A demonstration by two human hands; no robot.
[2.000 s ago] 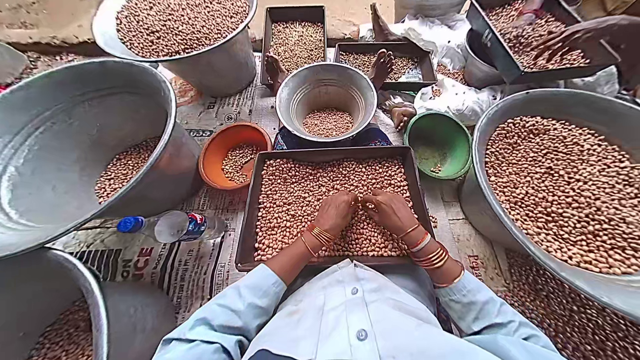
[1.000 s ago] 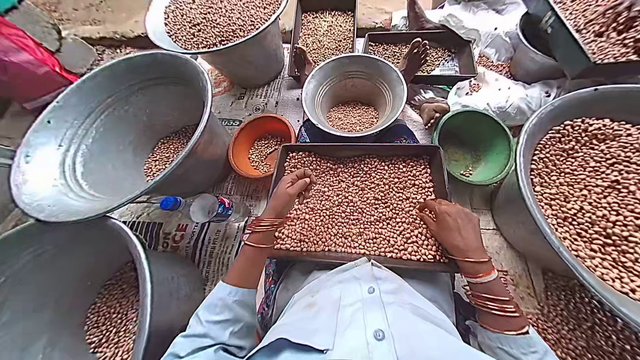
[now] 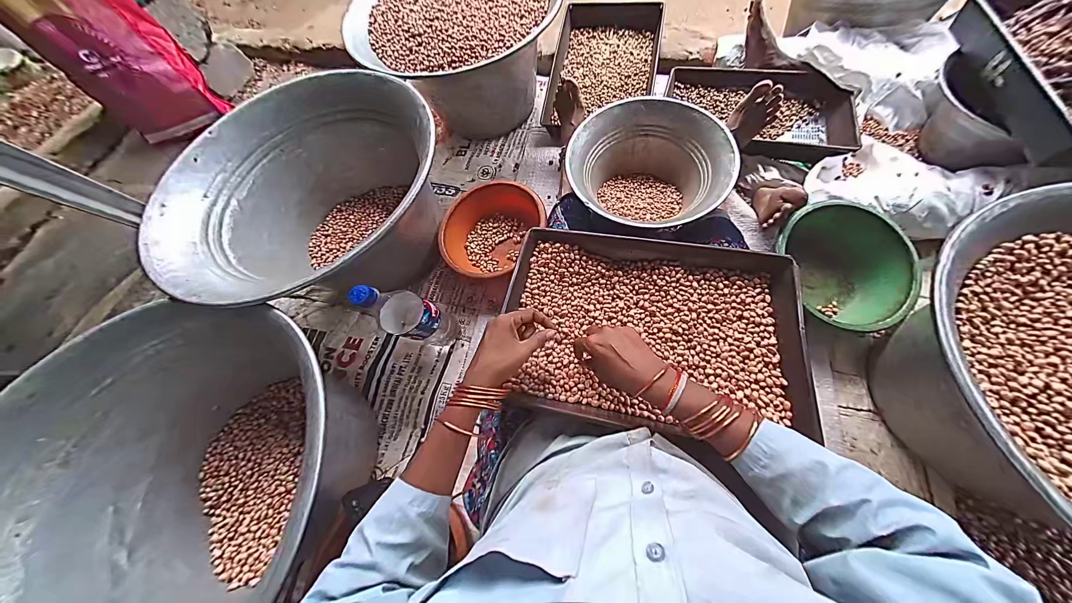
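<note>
A dark metal tray [image 3: 802,335] filled with a layer of reddish-brown nuts or seeds [image 3: 653,301] lies in front of my body. My left hand [image 3: 511,343] is over the tray's near left part, thumb and forefinger brought together; whether a nut is pinched there is too small to tell. Just right of it, with a small gap, my right hand [image 3: 620,358] is low over the nuts, its fingers curled and their tips partly hidden. An orange bowl [image 3: 452,230] with some nuts is beyond the tray's left corner, and a green bowl [image 3: 854,260] with a few is at its right.
Large metal tubs of nuts stand at the left [image 3: 285,134], near left [image 3: 100,419], far side [image 3: 494,92] and right [image 3: 913,360]. A smaller metal tub [image 3: 653,151] is beyond the tray. Plastic bottles [image 3: 410,314] lie at the left. Another person's bare feet [image 3: 756,109] are beside more trays [image 3: 837,117].
My hands, together over the nuts two seconds ago and wide apart at the tray's sides one second ago, are close to each other again. The view has swung left.
</note>
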